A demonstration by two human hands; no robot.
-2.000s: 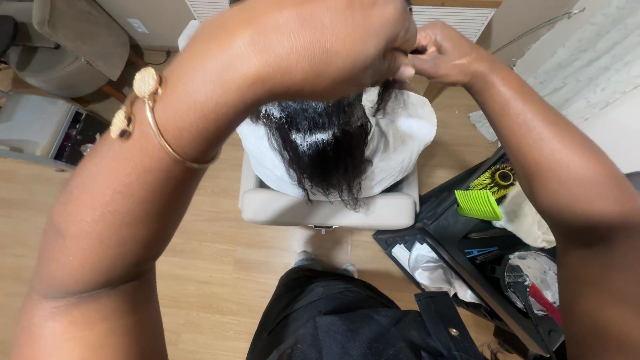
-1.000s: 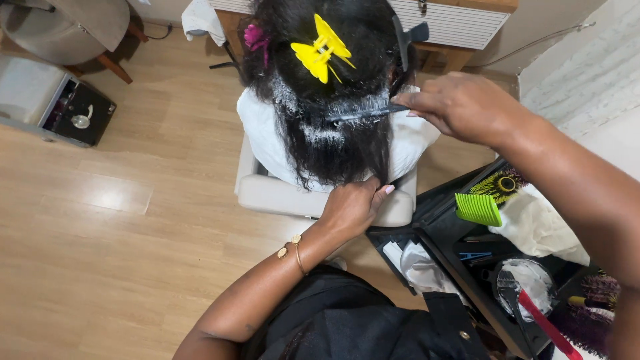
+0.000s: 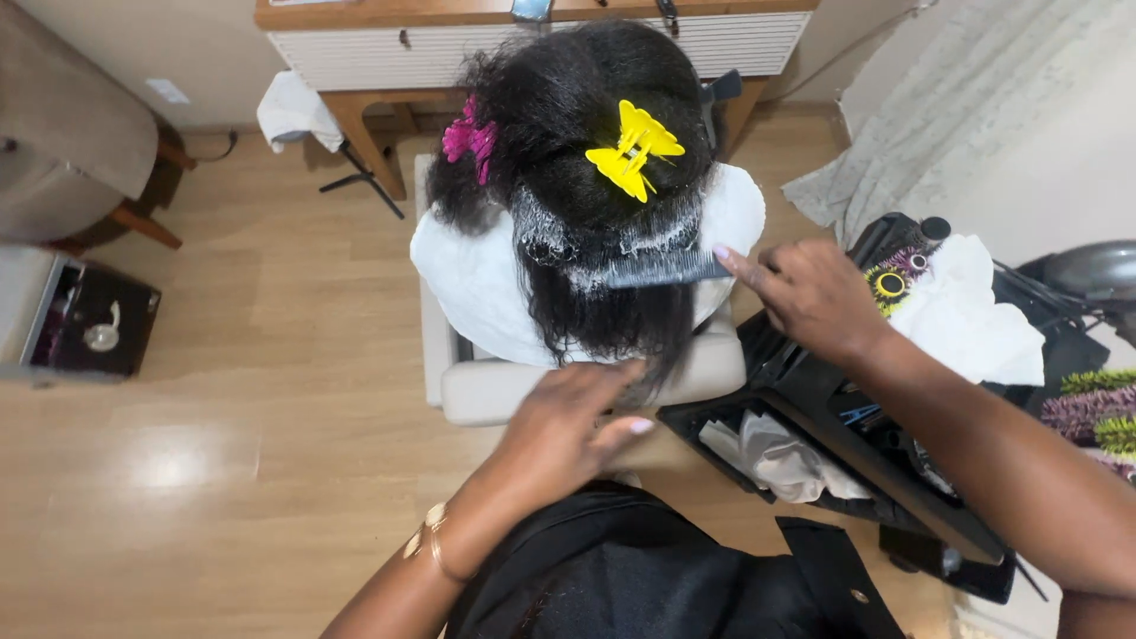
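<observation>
A seated person's dark hair [image 3: 577, 133] is pinned up by a yellow butterfly claw clip [image 3: 634, 151], a magenta claw clip [image 3: 470, 140] and a dark clip [image 3: 721, 89]. White cream [image 3: 541, 226] coats the lower sections. My right hand [image 3: 812, 297] grips a dark comb [image 3: 666, 268], whose teeth lie across the creamed hair. My left hand [image 3: 568, 435] is beside the hanging hair ends with its thumb apart from the fingers; whether strands are between them cannot be told. A white cape or towel [image 3: 479, 275] covers the person's shoulders.
The pale chair back [image 3: 497, 390] stands before me. At right, a black salon trolley [image 3: 799, 390] holds round brushes [image 3: 890, 284], a white cloth [image 3: 967, 311] and crumpled material [image 3: 785, 457]. A wooden desk [image 3: 532, 16] stands ahead; a padded chair [image 3: 67, 133] and a black box [image 3: 102, 319] are at left.
Both hands were raised together two seconds ago; they have since come down and apart. Over the last second, the comb has moved lower on the hair, and my left fingers have spread.
</observation>
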